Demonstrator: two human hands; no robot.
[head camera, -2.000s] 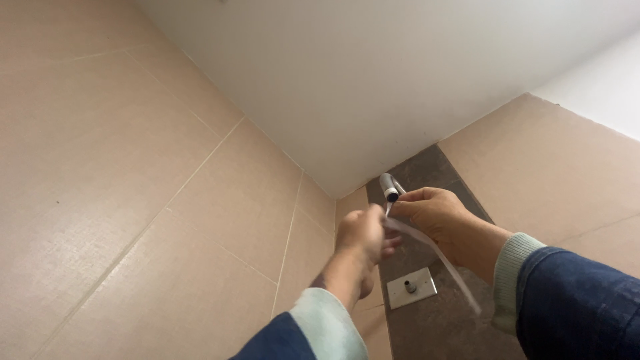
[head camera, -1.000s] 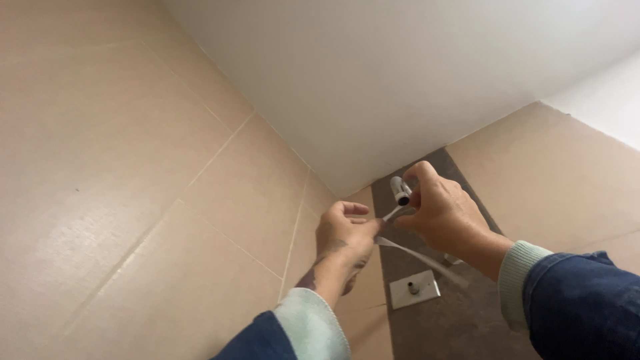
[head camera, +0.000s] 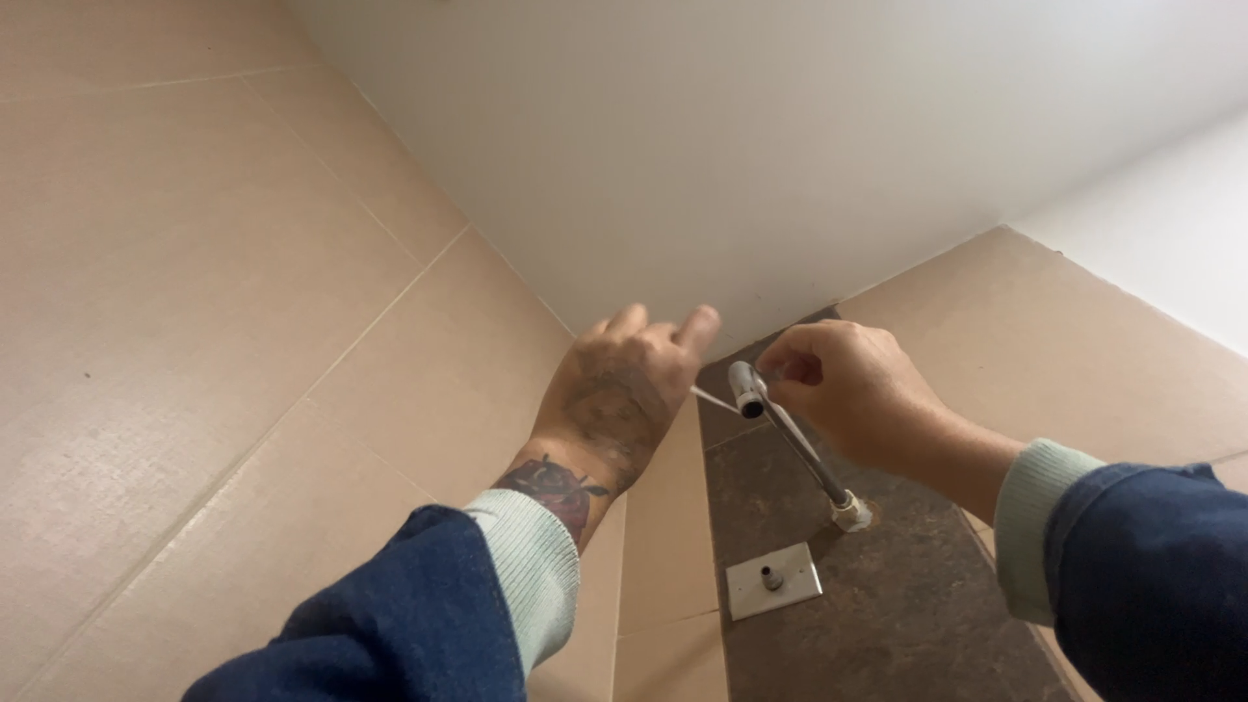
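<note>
A metal shower arm (head camera: 811, 450) reaches out from the wall, its open pipe end (head camera: 749, 395) pointing toward me. A thin white strip, apparently thread seal tape (head camera: 715, 398), runs taut from that end to my left hand (head camera: 624, 390), which grips it with the fingers mostly hidden behind the back of the hand. Just right of the pipe end, my right hand (head camera: 848, 385) has its thumb and forefinger close together at the pipe. Whether it pinches the pipe or tape is not clear.
A white plate (head camera: 775, 583) with a short metal stub is fixed to the dark tile strip (head camera: 877, 604) below the arm. Beige wall tiles (head camera: 244, 341) rise at left, meeting the pale ceiling (head camera: 702, 166).
My left hand has moved away from the pipe end, leftward, with the white strip now stretched between them. The loose tail of strip seen hanging below my hands earlier no longer shows.
</note>
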